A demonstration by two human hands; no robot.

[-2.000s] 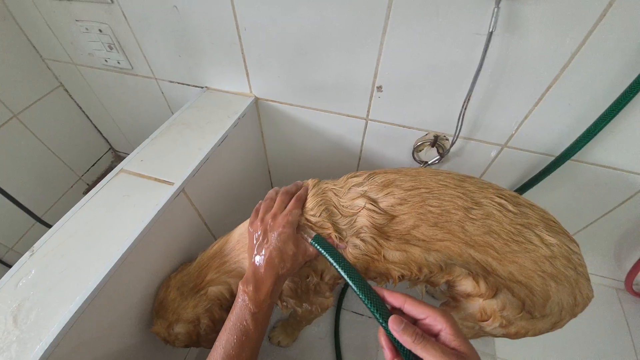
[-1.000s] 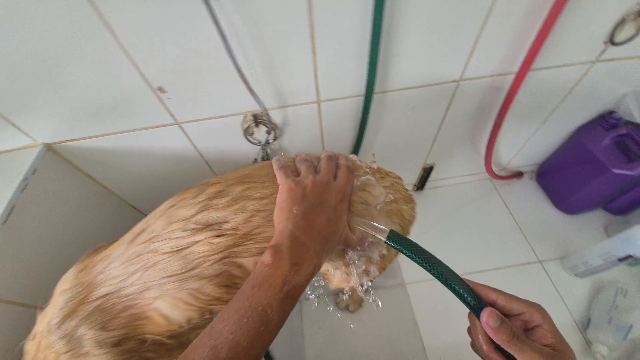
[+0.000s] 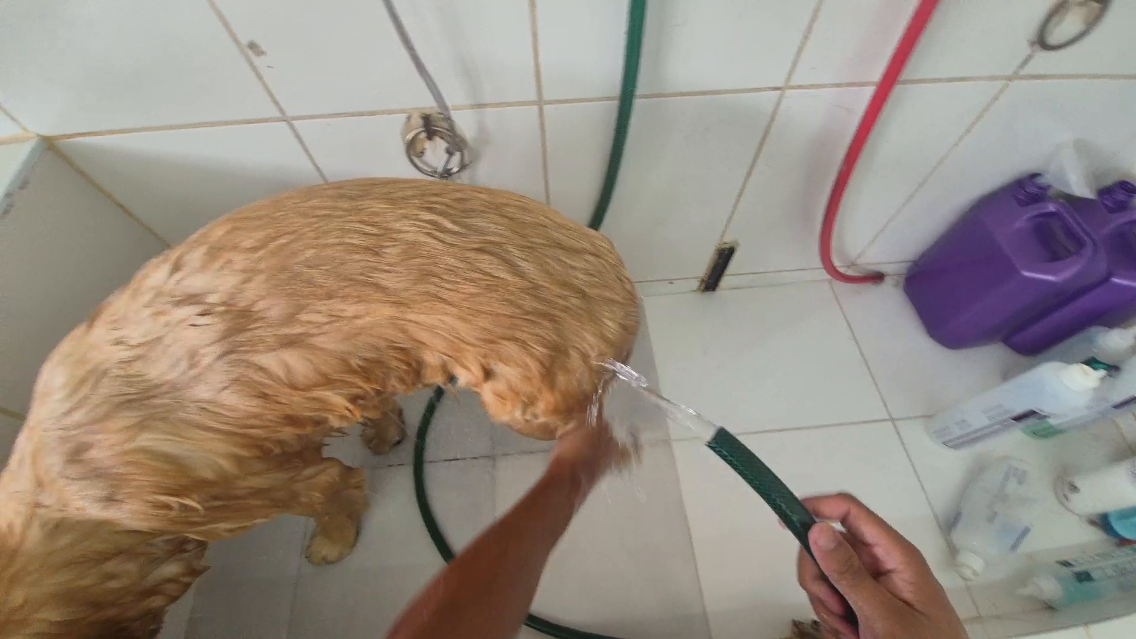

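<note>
A wet dog (image 3: 382, 284) with golden fur stands beside the tiled wall, its head end at the lower left and its rump at the middle. My right hand (image 3: 865, 568) grips a green garden hose (image 3: 763, 484) a little behind its open end. Water streams from the hose onto the dog's rear. Against the lower rear or hind leg is my left hand (image 3: 599, 444), blurred and partly behind splashing water, so its fingers cannot be made out. More of the green hose loops on the floor under the dog.
Purple jugs (image 3: 994, 266) stand at the right, with several plastic bottles (image 3: 1021, 404) lying below them. A red hose (image 3: 861, 160) hangs on the wall. A metal ring (image 3: 435, 146) with a cable is fixed above the dog's back. A low tiled partition (image 3: 80, 222) is at the left.
My left hand has gone from the top of the dog's rump down to its lower rear. The hose in my right hand still runs. The view has shifted right since the earliest frame.
</note>
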